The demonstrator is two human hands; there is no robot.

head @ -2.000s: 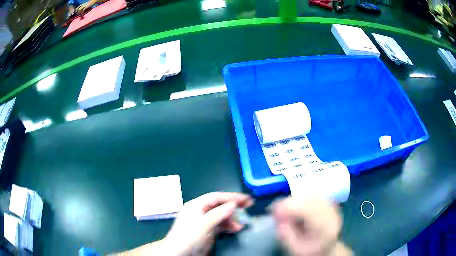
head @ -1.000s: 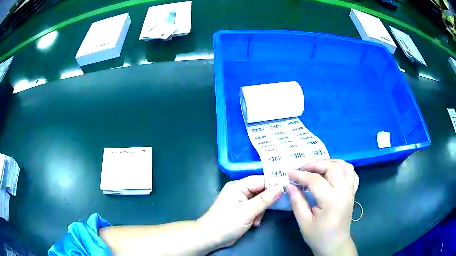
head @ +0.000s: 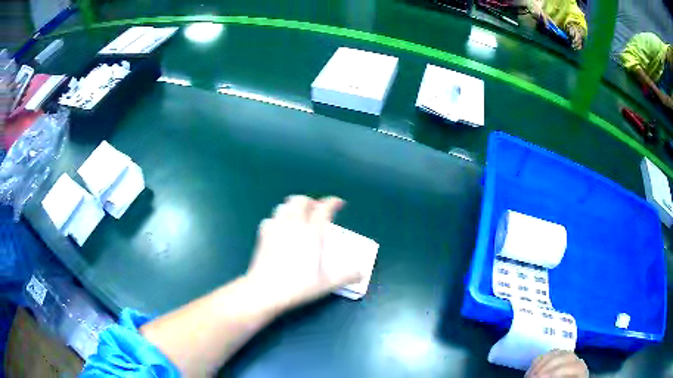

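Note:
A low stack of white cards [head: 358,258] lies on the dark green bench. My left hand [head: 295,247] is blurred and reaches over its left part, fingers at the top edge and thumb near the bottom; whether it grips a card cannot be told. A thick white label roll [head: 535,240] lies in the blue bin [head: 483,221]. Its tail of printed barcode labels [head: 527,284] runs over the bin's near edge and curls outside. My right hand [head: 557,365] is cut off by the bottom edge, at the curled end of the tail; its grip is hidden.
Folded white card piles [head: 111,177] stand at left. Beyond are a clear plastic bag [head: 33,166] and black tray of white pieces [head: 96,85]. A white box [head: 356,77] and flat papers [head: 450,94] lie at the back. White scrap [head: 623,320] is in the bin. People in yellow show top right.
The view has swung left, bringing the left-side piles into sight. My left hand has left the label tail and moved to the card stack. My right hand is now mostly out of the picture.

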